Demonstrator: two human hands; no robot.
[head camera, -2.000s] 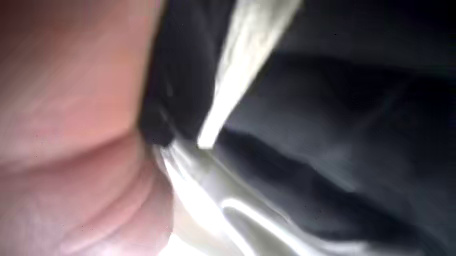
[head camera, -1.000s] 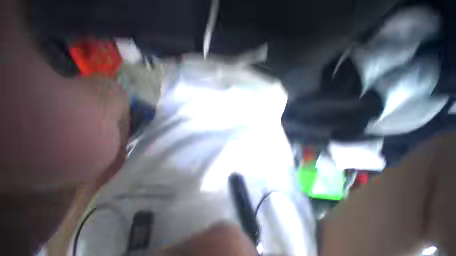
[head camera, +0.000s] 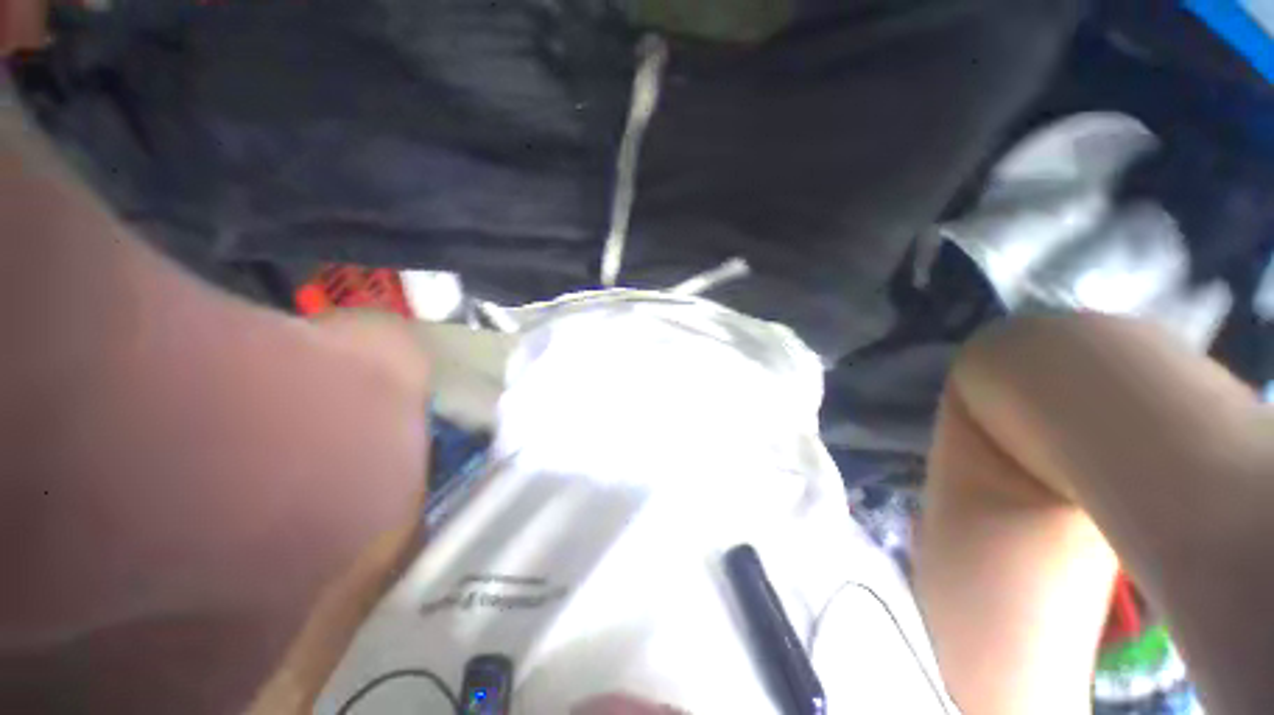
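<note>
Black cloth (head camera: 377, 154) spreads over my lap across the upper part of the view. A pale drawstring (head camera: 630, 168) lies over it, with a short second end near the hem of my white shirt (head camera: 545, 559). My left arm (head camera: 224, 461) fills the left side, very close and blurred; no left hand can be made out. My right arm (head camera: 1041, 405) is bent at the right, its elbow pointing up in the picture; no right hand shows.
A red perforated basket (head camera: 366, 289) shows partly behind my left arm. Silvery grey cloth pieces (head camera: 1104, 252) lie at the right. A dark pen-like item (head camera: 771, 629) and a small black device with a blue light (head camera: 485, 684) are on my shirt. A blue edge (head camera: 1236, 35) is at top right.
The view has swung from a close blur of skin and dark cloth to my shirt and lap. The right arm shows more fully, and the green and red items beside it are now mostly covered.
</note>
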